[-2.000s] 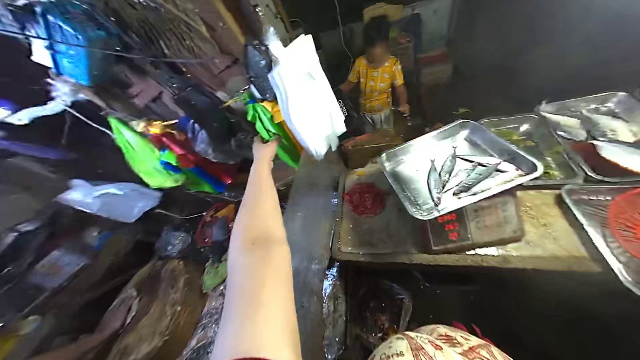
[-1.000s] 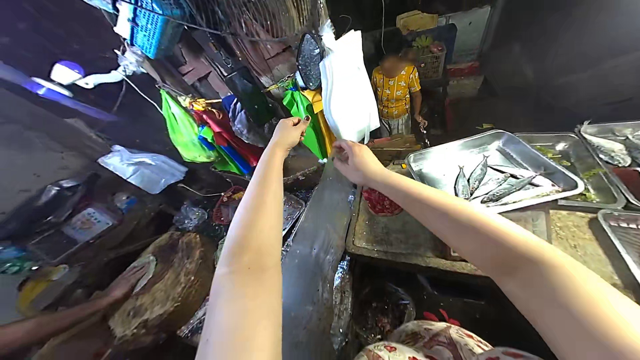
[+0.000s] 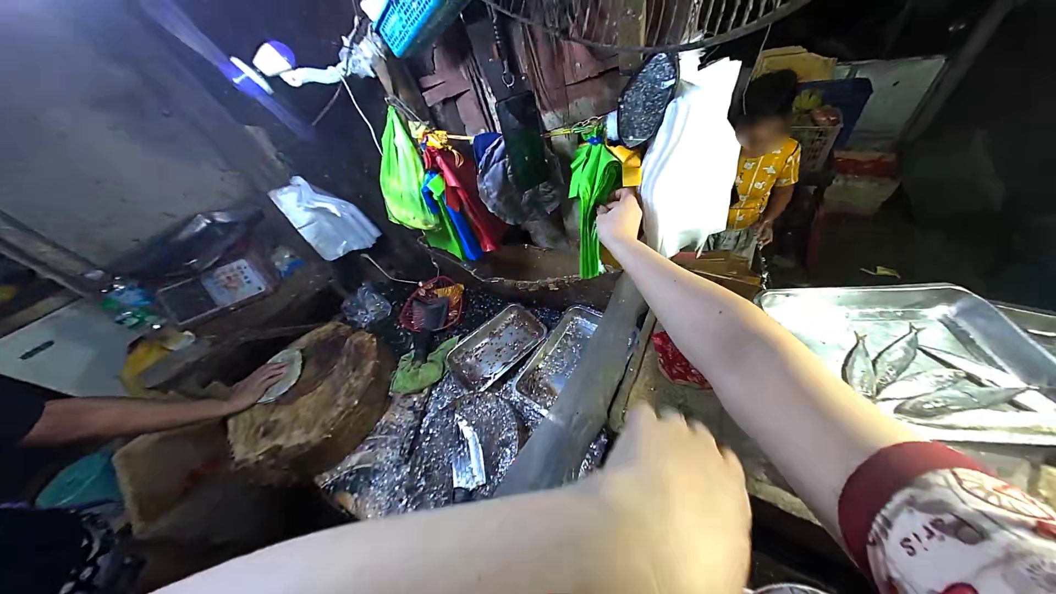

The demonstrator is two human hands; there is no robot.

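My right hand [image 3: 620, 219] reaches up to the hanging plastic bags, its fingers at the edge of a bunch of green plastic bags [image 3: 594, 186], beside a yellow bag [image 3: 629, 165]; whether it grips one is unclear. Right of it hangs a thick stack of white plastic bags [image 3: 693, 157]. My left hand [image 3: 672, 487] is low in front, blurred, below my right forearm; its fingers are partly hidden and I cannot tell if it holds anything. To the right, several fish [image 3: 949, 400] lie in a metal tray [image 3: 874, 297].
A co-worker's hand [image 3: 257, 384] rests on a round wooden chopping block [image 3: 330, 412]. A knife [image 3: 469, 454] lies among fish scales near two metal trays [image 3: 497, 346]. A person in a yellow shirt [image 3: 763, 177] stands behind the counter. A blue basket [image 3: 412, 25] hangs above.
My left hand has come down from the hanging bags to low in front. My right hand has moved from the white bags to the green ones. The view has shifted left.
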